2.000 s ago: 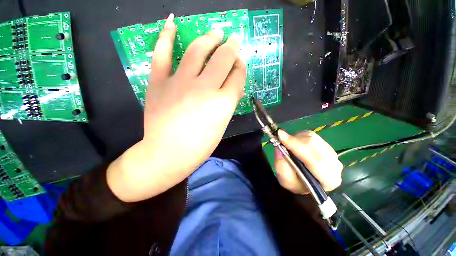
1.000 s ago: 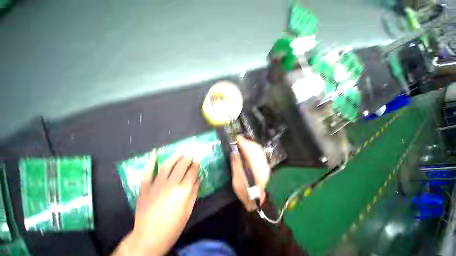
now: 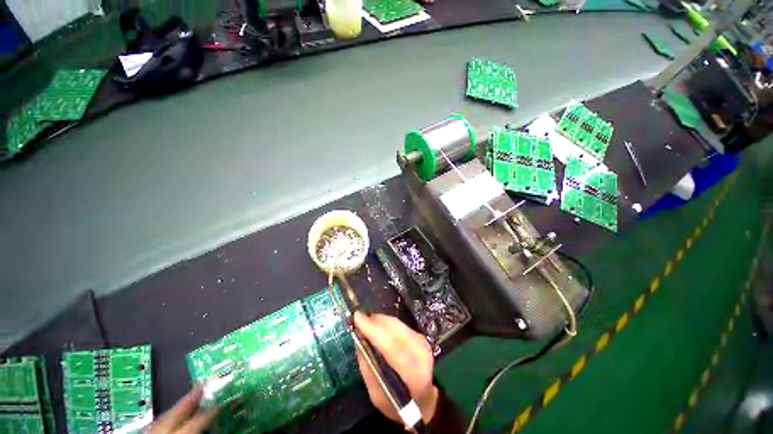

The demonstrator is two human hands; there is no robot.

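My right hand [image 3: 398, 360] holds the soldering iron [image 3: 381, 364] like a pen, with its tip at the near rim of the yellowish-white waste cup [image 3: 340, 242], which holds silvery bits. The green PCB panel [image 3: 267, 352] lies solder side up on the black mat, left of my right hand, and a second green panel edge [image 3: 332, 335] shows at its right end. My left hand [image 3: 186, 415] is blurred and partly cut off by the bottom edge, at the panel's lower left corner; whether it grips is unclear.
The black dross tray [image 3: 428, 292] stands right of the cup. The dark solder feeder [image 3: 508, 254] carries a green-flanged wire spool [image 3: 442, 144]. Populated PCB panels [image 3: 108, 390] lie at left, others [image 3: 523, 161] beyond the feeder. An iron cable [image 3: 500, 373] loops at right.
The view has swung up and right. The iron has moved from the panel to the waste cup. My left hand, which lay across the panel, is now at its lower left corner.
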